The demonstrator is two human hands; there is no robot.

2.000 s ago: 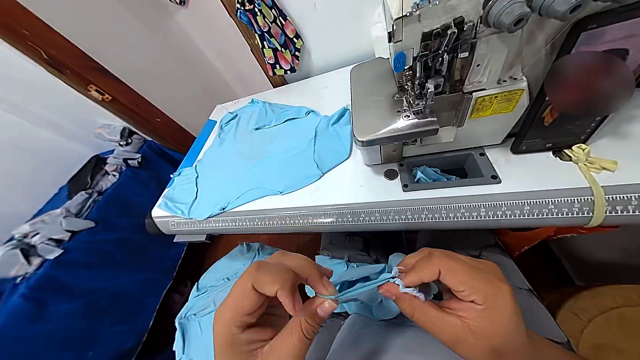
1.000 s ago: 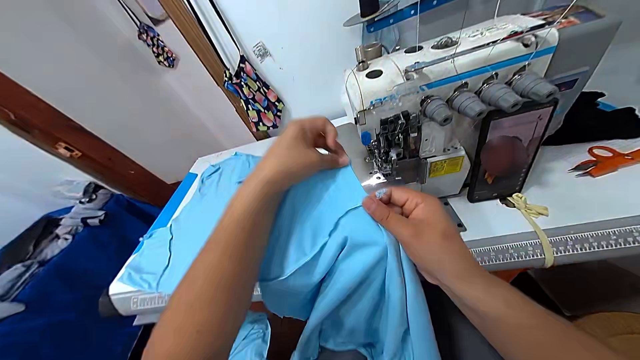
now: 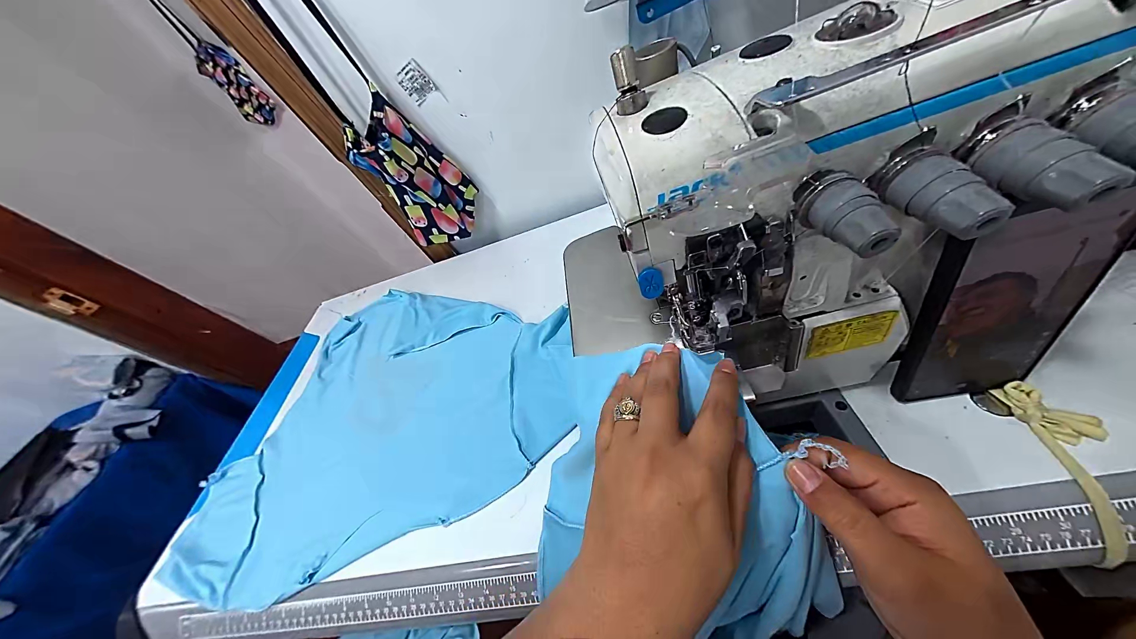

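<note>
An overlock sewing machine [image 3: 754,240] stands on the white table, its presser foot over the edge of a light blue knit fabric piece [image 3: 568,497]. Flat on that fabric, just in front of the foot, lies my left hand [image 3: 670,479], with a ring on one finger and the fingertips close to the needle area. My right hand [image 3: 887,524] pinches the end of a seam with a loose thread chain [image 3: 812,453] between thumb and forefinger, right of my left hand. Another light blue garment [image 3: 399,426] is spread on the table at the left.
A tablet [image 3: 1012,302] leans beside the machine, near a tied yellow strip [image 3: 1065,444]. Measuring tape [image 3: 399,603] runs along the table's front edge. Patterned swimwear [image 3: 413,169] hangs at the wall. Blue cloth [image 3: 133,515] with grey scraps lies at the lower left.
Two seconds ago both hands held fabric below the table edge; now they are at the machine with it. Since one second ago my left hand has come down flat on the fabric. The view has moved closer.
</note>
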